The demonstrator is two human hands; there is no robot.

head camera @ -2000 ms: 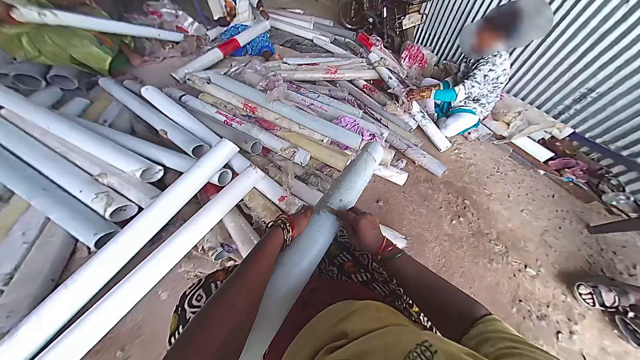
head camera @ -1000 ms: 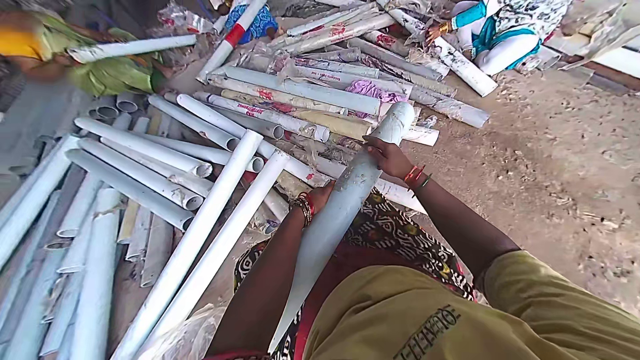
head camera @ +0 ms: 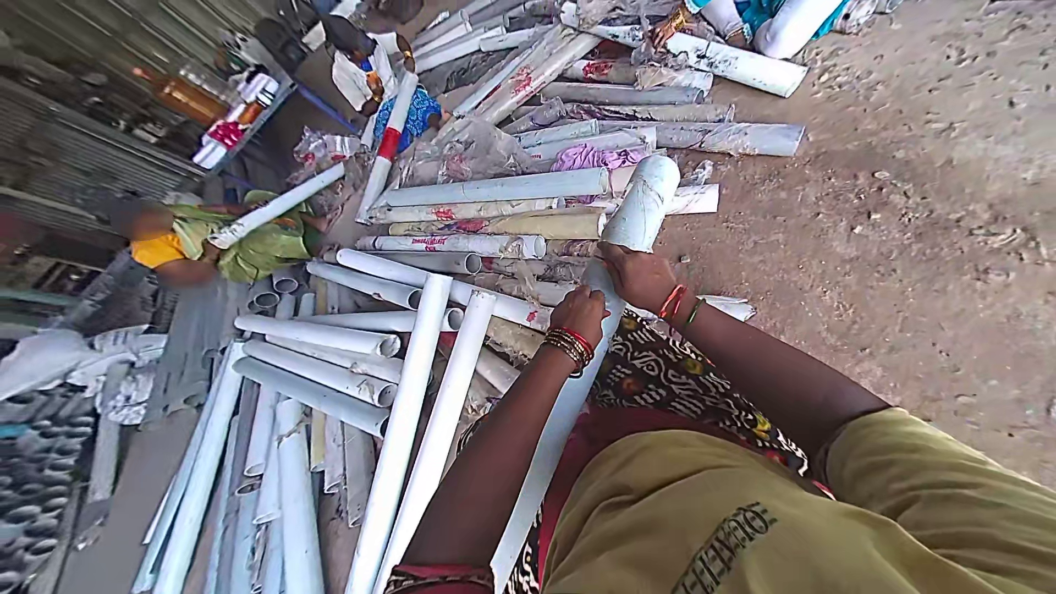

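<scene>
A long pale grey plastic pipe slants across my lap, its far end pointing up and away from me. My right hand is closed on it just below a whitish, stained wrapping that covers the far end. Slightly nearer to me, my left hand grips the same pipe, its fingers curled at the side. What the fingertips hold under the hands cannot be seen. Two white pipes lie side by side to the left of my left arm.
Stacked pipes fill the left, and plastic-wrapped pipes lie ahead. One person at the left, another at the back and a third at the top right handle pipes. Bare earth floor stretches to the right.
The view has swung left. My two hands have come closer together on the pipe. Grey pipe surface now shows between my right hand and my lap, below the whitish wrapping's lower edge.
</scene>
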